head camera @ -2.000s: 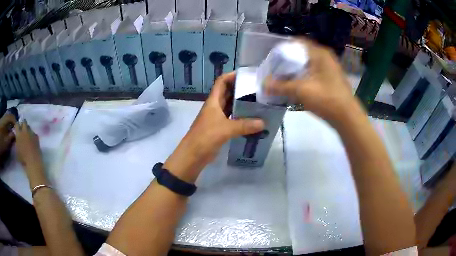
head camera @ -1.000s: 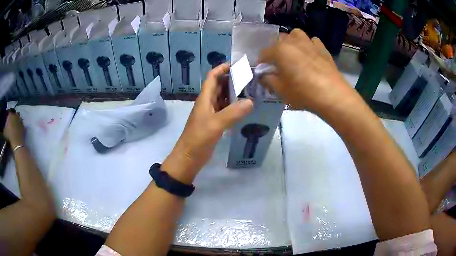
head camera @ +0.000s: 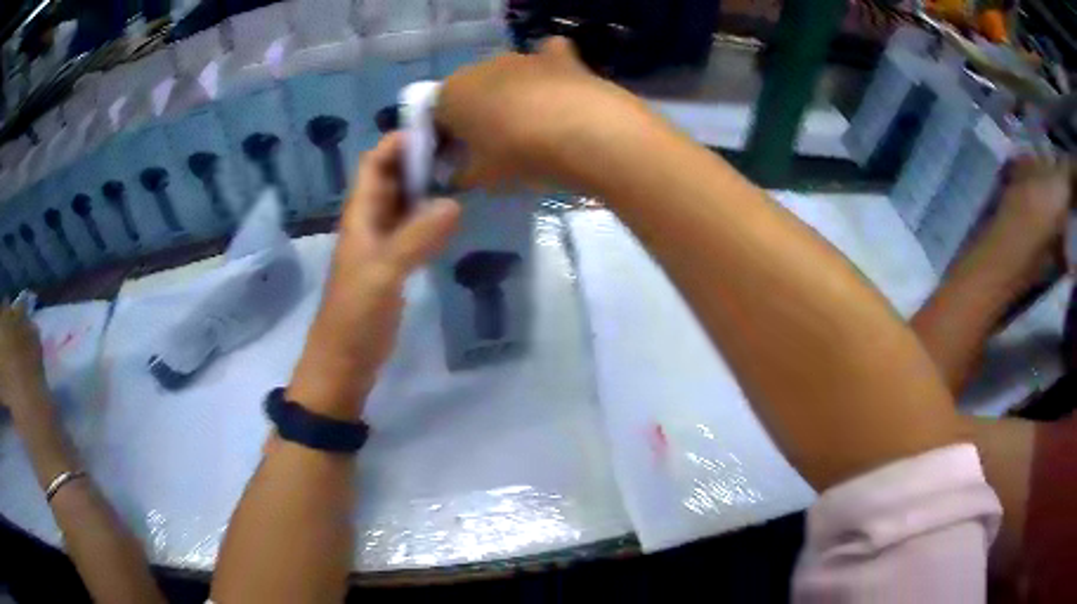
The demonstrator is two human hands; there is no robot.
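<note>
A retail box (head camera: 487, 289) stands upright on the white covering, its dark device picture facing me. My left hand (head camera: 384, 236) holds the box's upper left side, thumb towards the front. My right hand (head camera: 520, 118) is over the box top, blurred; its fingertips are hidden, so I cannot tell what it grips. A white piece (head camera: 418, 136), perhaps a flap, sticks up between my hands. The box opening is hidden. A device in a whitish protective bag (head camera: 236, 309) lies to the left, its dark end showing.
A row of open boxes (head camera: 213, 183) runs along the back left. Grouped boxes (head camera: 933, 165) stand at the right, beyond a green post (head camera: 785, 94). Another person's hand (head camera: 1027, 212) is by them. Another person's arm (head camera: 53, 437) is at the left edge.
The view has shifted, so the bench scene lies further left. The whitish bundle my right hand held at the box opening no longer shows. My right hand stays over the box top.
</note>
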